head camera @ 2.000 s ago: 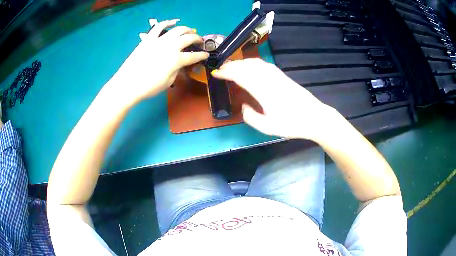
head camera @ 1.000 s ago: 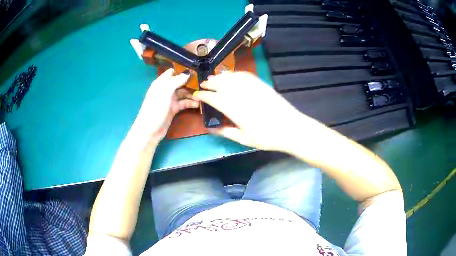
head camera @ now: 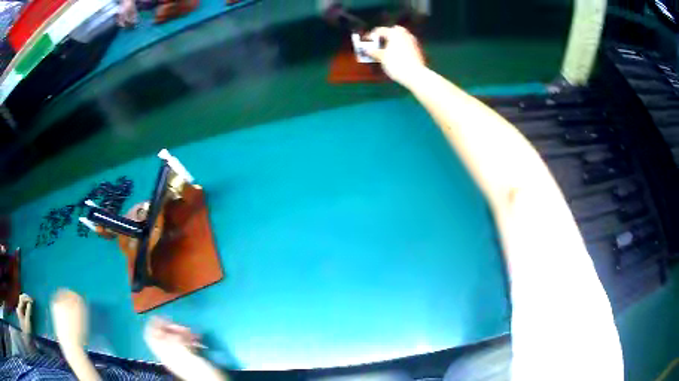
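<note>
The orange-brown jig on its reddish-brown base plate sits at the left of the teal mat. Black leg pieces lie along its three arms. My right hand reaches to the far side and is closed on a pale end block of a second jig, whose reddish-brown plate shows below it and is blurred. A blurred hand just below the first jig appears to be my left hand. It does not visibly touch the jig, and its fingers are unclear.
Small black loose parts are heaped behind the left jig. Another person's hand is at the lower left. Black ribbed trays with parts stand at the right. A pale post stands at the far right. The teal mat spans the middle.
The view has shifted. The jig with its legs has moved left, off my front area. My right hand has left it and reached far forward to a second jig. My left arm has dropped low.
</note>
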